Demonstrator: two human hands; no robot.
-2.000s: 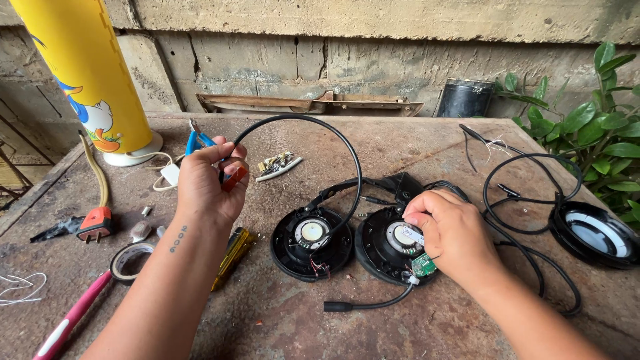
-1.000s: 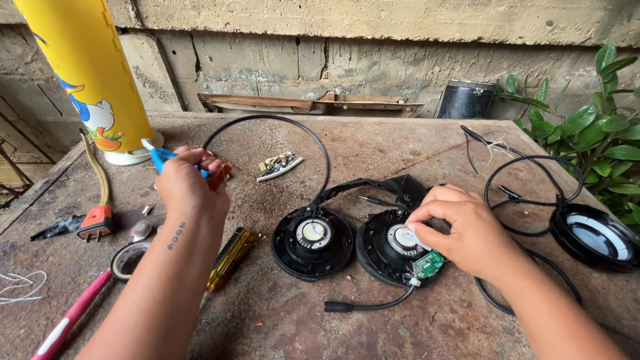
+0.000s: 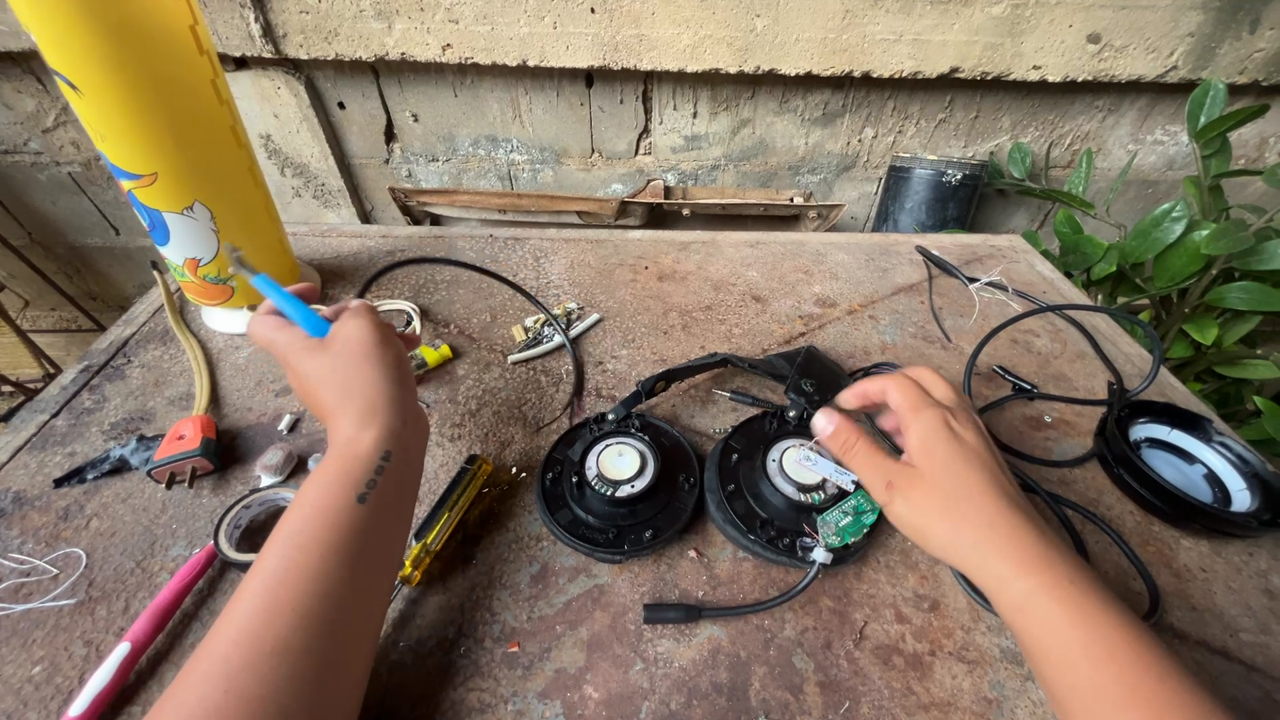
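My left hand (image 3: 345, 360) is closed around a blue-handled tool (image 3: 290, 303), its metal tip blurred and pointing up beside the yellow cylinder. On the table lies a black headset with both ear cups opened, the left speaker (image 3: 620, 466) and the right speaker (image 3: 803, 468) facing up. My right hand (image 3: 900, 440) is over the right cup, thumb and finger at a small white labelled piece (image 3: 826, 466); whether they pinch it is unclear. A green circuit board (image 3: 848, 518) sits at that cup's edge, above the stub of the microphone boom (image 3: 740, 607).
A yellow screwdriver (image 3: 440, 520), a tape roll (image 3: 250, 522), a pink-handled tool (image 3: 150, 630) and a red plug (image 3: 186, 450) lie left. Small metal parts (image 3: 545, 330) lie behind the headset. A loose black ear-cup cover (image 3: 1190, 465) and coiled cable (image 3: 1060, 310) lie right; a yellow cylinder (image 3: 180, 130) stands back left.
The black cable that my left hand held up two seconds ago now lies on the table behind the left cup. My right hand stays over the right cup.
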